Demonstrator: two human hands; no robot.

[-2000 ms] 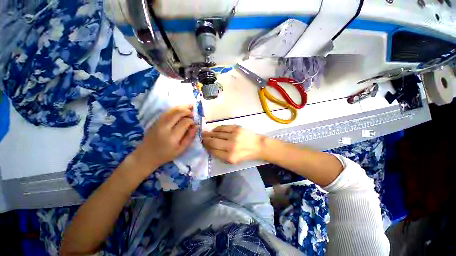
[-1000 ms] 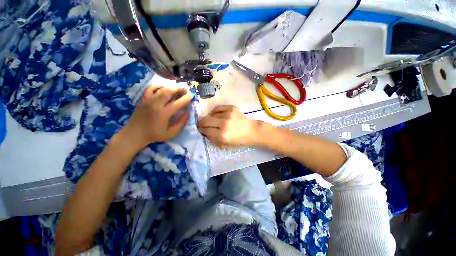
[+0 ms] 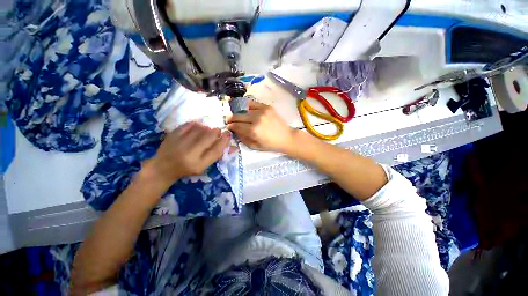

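The blue floral garment piece lies on the machine table left of the needle, its edge running down from the presser foot area to the table's front edge. My left hand rests on the cloth with bent fingers and pinches its edge just below the foot. My right hand is close beside it, fingertips at the same edge, just under the round grey knob. The fingertips of both hands nearly meet. The needle and foot are small and partly hidden by machine parts and glare.
Scissors with red and yellow handles lie right of the needle, before a greyish-lilac scrap tangle. A small metal tool, black cluster and white roll are farther right. A floral pile lies left; a ruler tape runs along the front.
My right hand has moved up towards the foot. My left hand rose to the foot, then came back down a little. The cloth's lower edge has shifted up slightly.
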